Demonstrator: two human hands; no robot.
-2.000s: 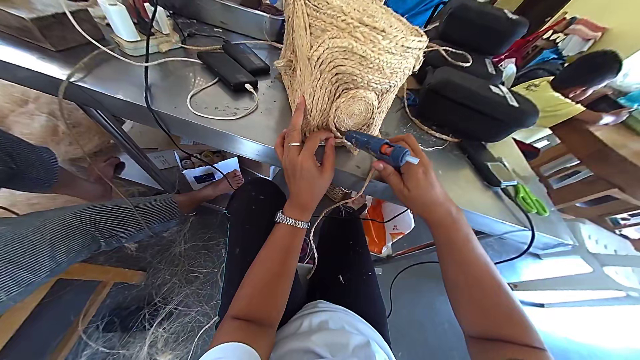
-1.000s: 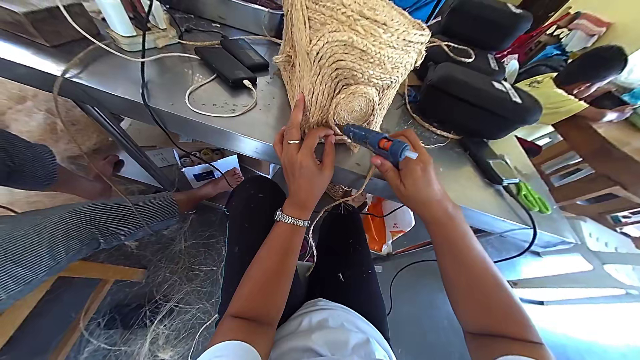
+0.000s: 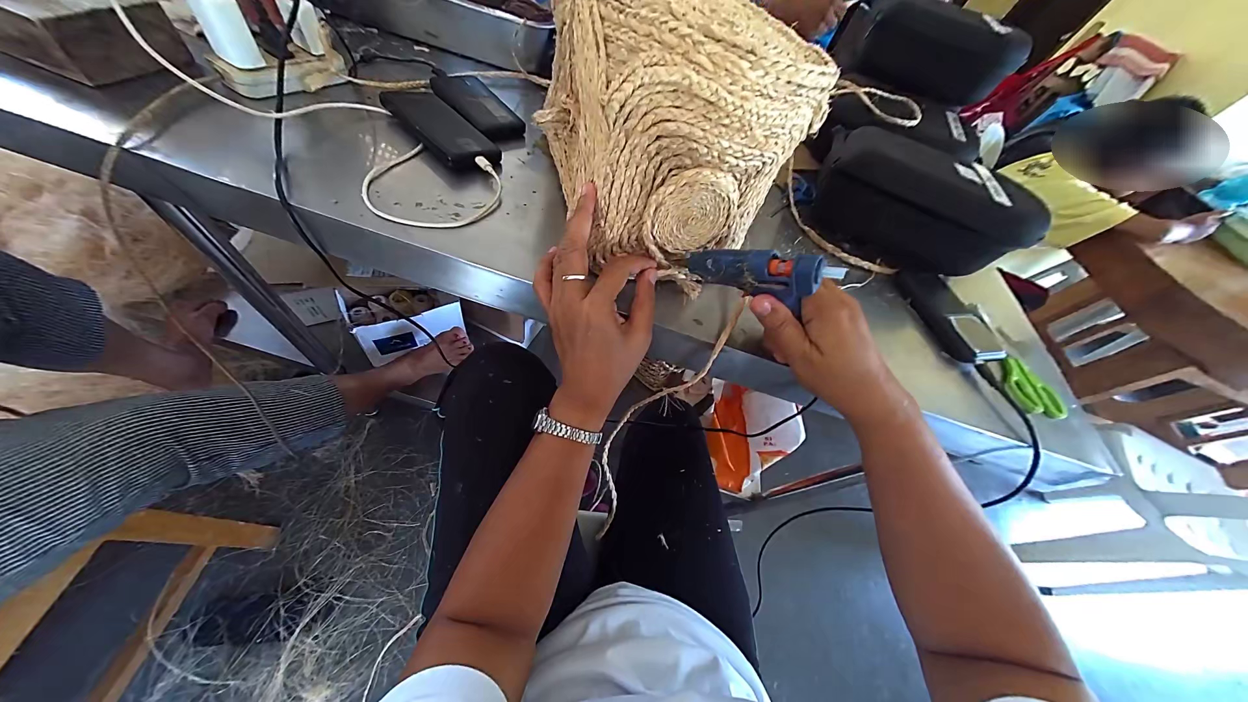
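A large piece of braided natural-fibre rope work [image 3: 697, 107], with a coiled round patch [image 3: 693, 211], lies on the steel table. My left hand [image 3: 595, 307] rests against its near left edge, the index finger extended along it, thumb and another finger pinching a braided cord end [image 3: 680, 280]. My right hand [image 3: 829, 341] grips a blue hot glue gun [image 3: 756, 271], its nozzle pointing left at the cord just below the coil. A clear glue stick [image 3: 835, 273] shows at its back. A loose braided cord [image 3: 673, 390] hangs from near the gun over the table edge.
Black power banks [image 3: 444, 127] with a white cable lie left on the steel table [image 3: 468, 249]. Black cases [image 3: 926, 200] and green-handled scissors [image 3: 1032, 388] are at the right. A striped-trouser leg [image 3: 244, 429] extends below left; another person [image 3: 1072, 195] sits at the right. Dark cables hang below.
The glue gun has swung from slanting down to the right to lying nearly level, its nozzle still by the cord below the coil. My left hand has hardly moved.
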